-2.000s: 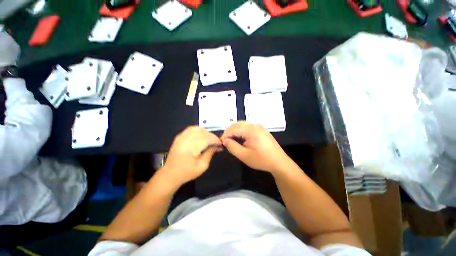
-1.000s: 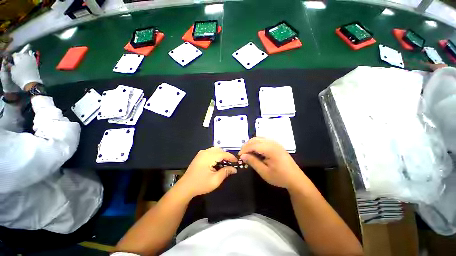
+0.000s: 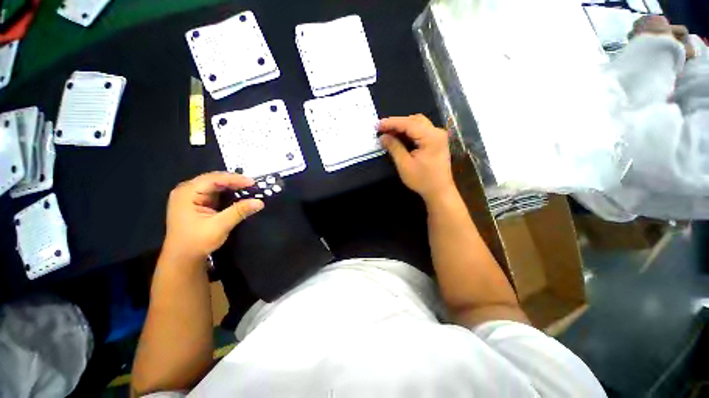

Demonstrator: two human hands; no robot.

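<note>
My left hand (image 3: 211,211) holds a black sheet of adhesive pads (image 3: 268,186) with white round spots, at the table's front edge. My right hand (image 3: 418,151) has thumb and forefinger at the right edge of the front right stack of perforated plates (image 3: 344,128); I cannot tell whether a pad is between them. That stack shows no dark corner dots. The back right stack (image 3: 336,53) shows none either. The front left stack (image 3: 259,138) and back left stack (image 3: 232,53) have dark dots at their corners.
A yellow cutter (image 3: 197,116) lies left of the stacks. More plates (image 3: 89,109) lie at the left. A plastic bag (image 3: 521,93) covers the right side, above an open carton (image 3: 540,260). A person's sleeve (image 3: 661,124) shows at the far right.
My hands were together over the pad sheet and are now apart. My right hand has moved to the front right stack. The view has turned right and down.
</note>
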